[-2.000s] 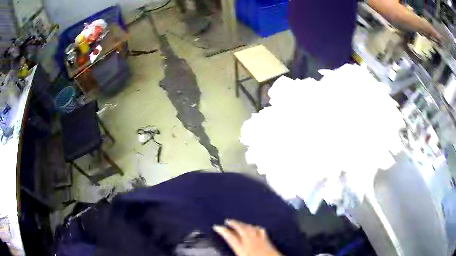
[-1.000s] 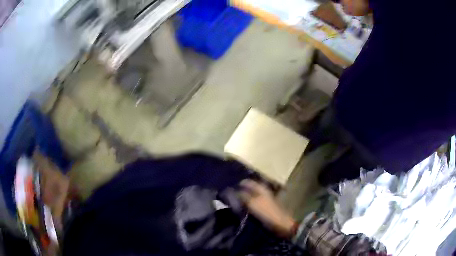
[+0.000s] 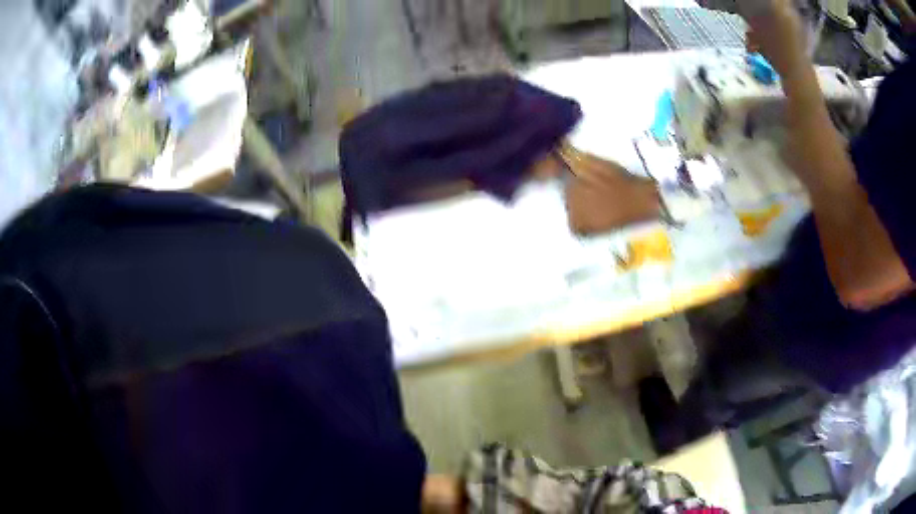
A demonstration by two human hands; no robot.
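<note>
A large dark garment [image 3: 231,311] fills the left and lower left of the view, close to the camera, with a seam line across it. My right hand [image 3: 443,494] shows only as a small strip of skin at the garment's lower right edge, below a black-and-white checked sleeve. Its fingers are hidden by the cloth, which hangs raised against it. My left hand is not in view.
Another person in dark clothing [image 3: 834,331] is at the right, one hand on a dark cloth piece [image 3: 452,141] on a white sewing table [image 3: 472,271]. A sewing machine [image 3: 723,110] stands there. A pale stool [image 3: 708,472] is below, shiny plastic [image 3: 894,432] lower right.
The view has swung from the floor to the sewing table. The garment now stands higher and farther left in view, and covers my right hand's fingers, which showed before.
</note>
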